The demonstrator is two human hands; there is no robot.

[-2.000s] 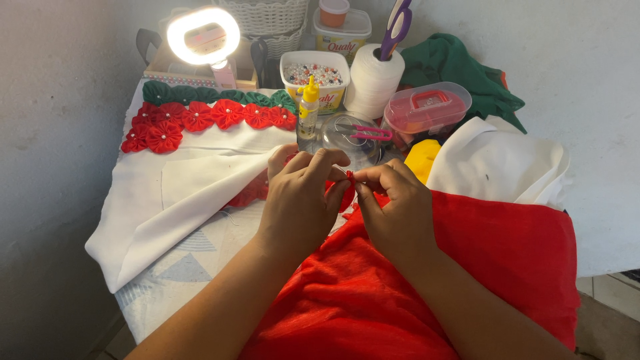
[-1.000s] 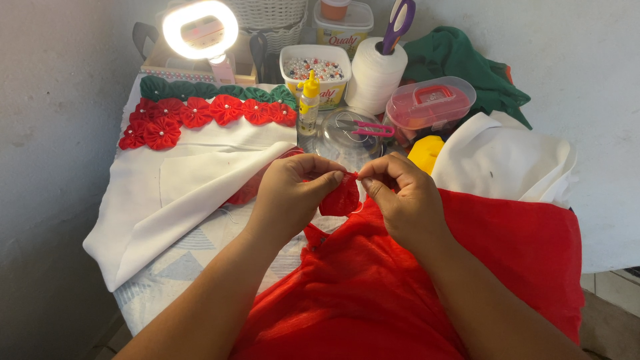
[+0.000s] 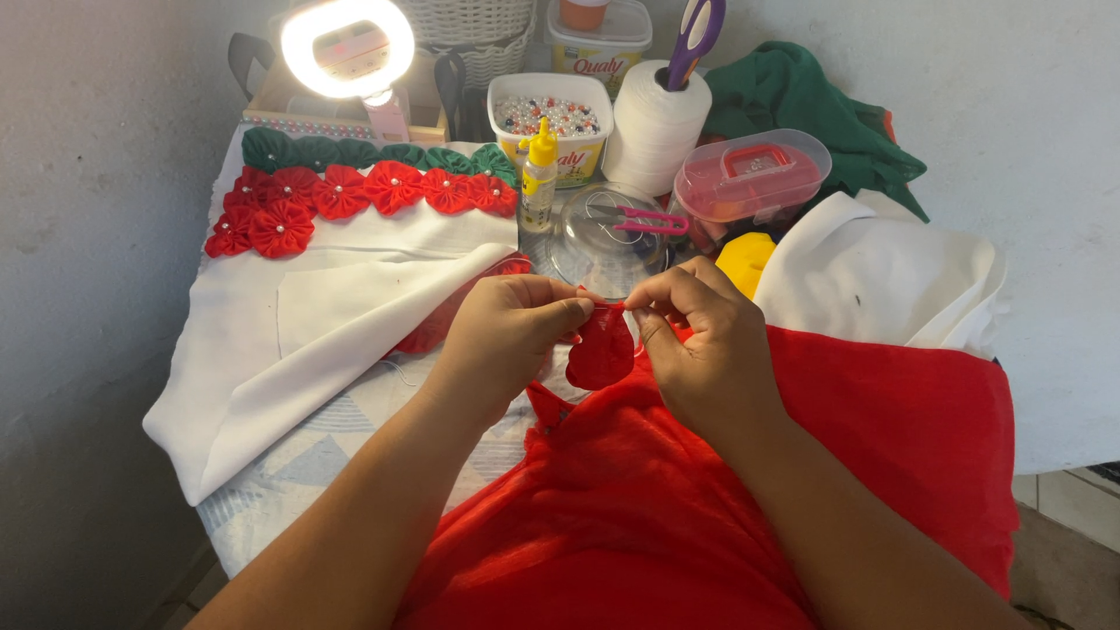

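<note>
A small red fabric piece (image 3: 602, 350) with a gathered top edge hangs between my hands. My left hand (image 3: 516, 337) pinches its upper left edge between thumb and forefinger. At the upper right edge, my right hand (image 3: 700, 341) pinches the same cloth; whether a needle is there cannot be told. Large red fabric (image 3: 647, 490) spreads beneath both arms. Left of them, white cloth (image 3: 350, 289) carries red fabric rosettes (image 3: 395, 186) with pearl beads and a row of green rosettes (image 3: 337, 152). Pink thread snips (image 3: 643, 220) rest on a clear round lid (image 3: 604, 249) beyond my hands.
Behind stand a lit lamp (image 3: 348, 92), a glue bottle (image 3: 538, 179), a tub of beads (image 3: 549, 122), and a white thread cone (image 3: 658, 131) holding purple-handled scissors (image 3: 696, 39). To the right are a clear lidded box (image 3: 752, 179), green cloth (image 3: 787, 114) and folded white cloth (image 3: 875, 271).
Two seconds ago the small red piece was bunched between my fingertips; now it hangs spread out below them. My hands have moved slightly apart.
</note>
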